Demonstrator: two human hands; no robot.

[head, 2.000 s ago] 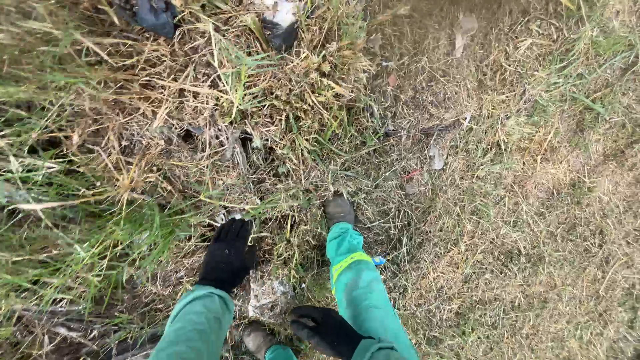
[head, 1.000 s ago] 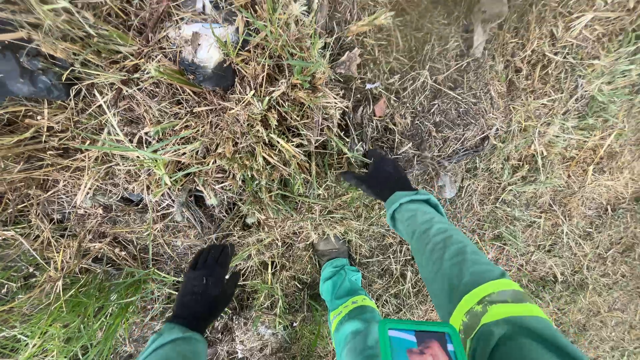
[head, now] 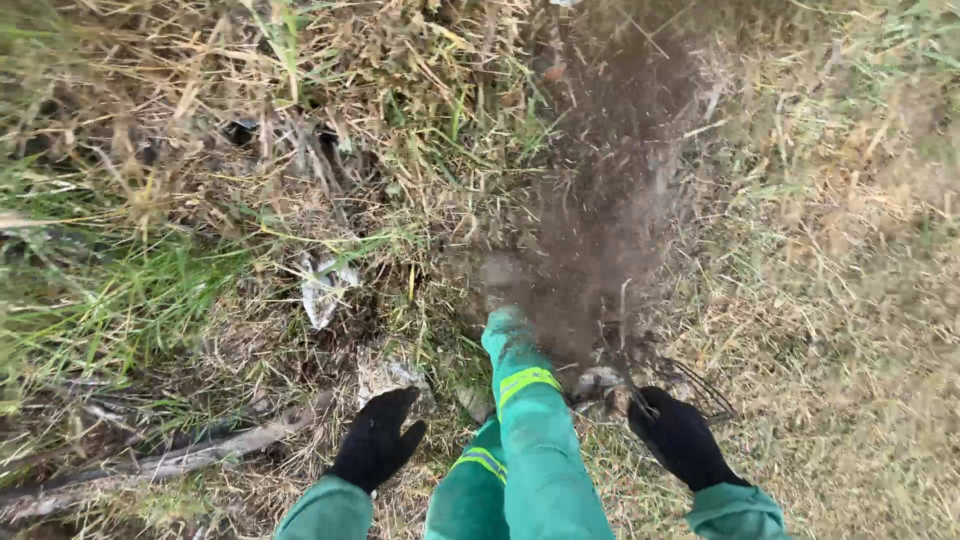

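My left hand (head: 377, 437), in a black glove, is at the lower left with its fingers apart and nothing in them, just in front of a pale stone-like lump (head: 393, 377). To the right of my legs, my right hand (head: 679, 437), also in a black glove, is closed on thin dark strands (head: 694, 386), wire or stems; which of these cannot be told. The strands reach up and left over a dark, blurred patch of loose soil (head: 600, 225). A small pale clump (head: 596, 382) lies beside them. My legs in green trousers (head: 536, 420) stand between the hands.
A long weathered branch (head: 217, 450) lies at the lower left. White scrap (head: 322, 289), perhaps plastic, sits in the dry grass (head: 450, 180). Taller green grass (head: 150, 300) grows at the left, and short dry grass (head: 825, 360) covers the right side.
My right hand, with nothing visible in it one second ago, is now closed on dark strands. Dark, blurred soil now shows where dry grass lay. The view has shifted.
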